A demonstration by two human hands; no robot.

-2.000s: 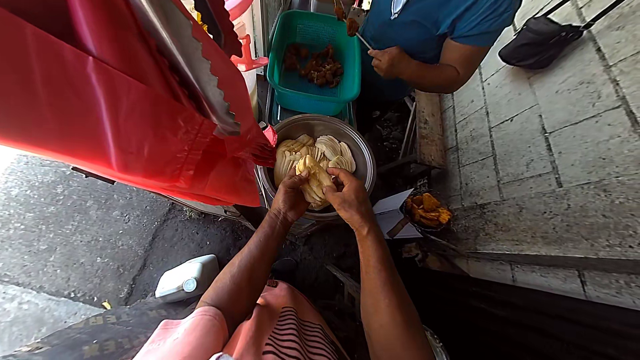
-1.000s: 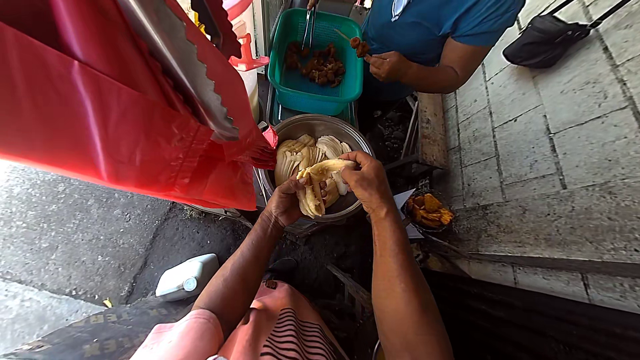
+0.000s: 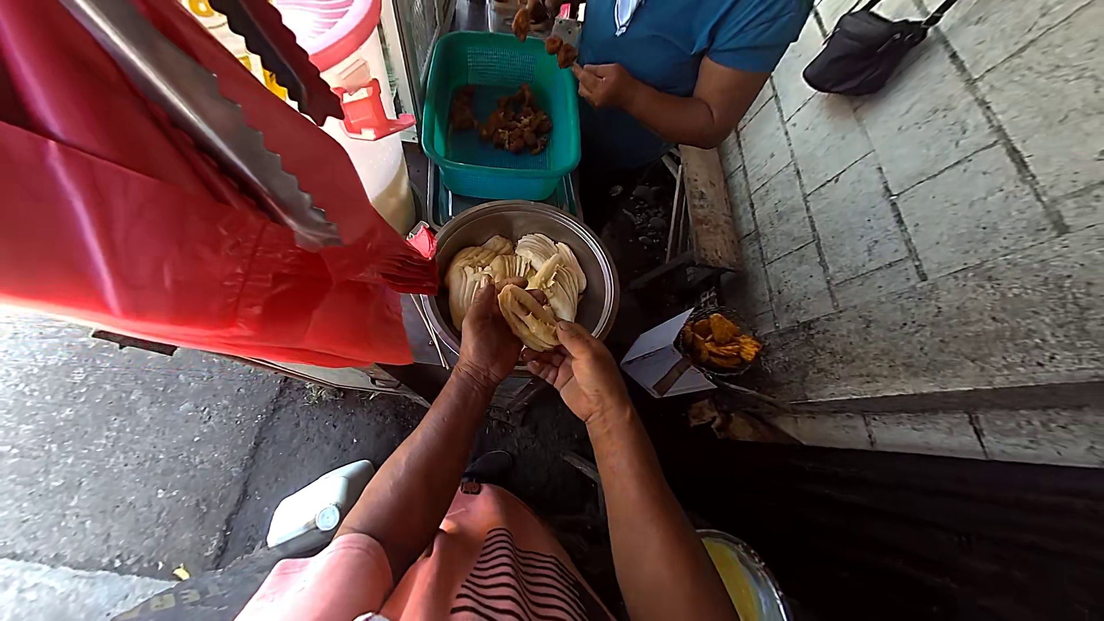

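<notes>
A wide metal bowl (image 3: 601, 259) holds several pale yellow pieces of sliced food (image 3: 552, 259), fanned in layers; they look like sliced bananas, though the kind is not certain. Over the bowl's near side, my left hand (image 3: 490, 332) grips one pale slit piece (image 3: 526, 317) by its left side. My right hand (image 3: 582, 371) pinches the lower right end of that same piece between thumb and fingers. Slits show open along the piece. Part of the bowl's near rim is hidden behind my hands.
Beyond the bowl stands a teal plastic basket (image 3: 500, 181) with browned meat. A co-worker's hand (image 3: 606, 86) holds a skewer of meat. Metal tongs (image 3: 216, 121) and red plastic sheeting (image 3: 190, 250) hang at left. A wire basket of orange fried food (image 3: 720, 342) is right; a white jug (image 3: 317, 509) stands below left.
My right hand has come down from the upper right, and the pale piece, earlier stretched sideways between my hands, now slants downward. The tongs seen over the teal basket a second ago have left it.
</notes>
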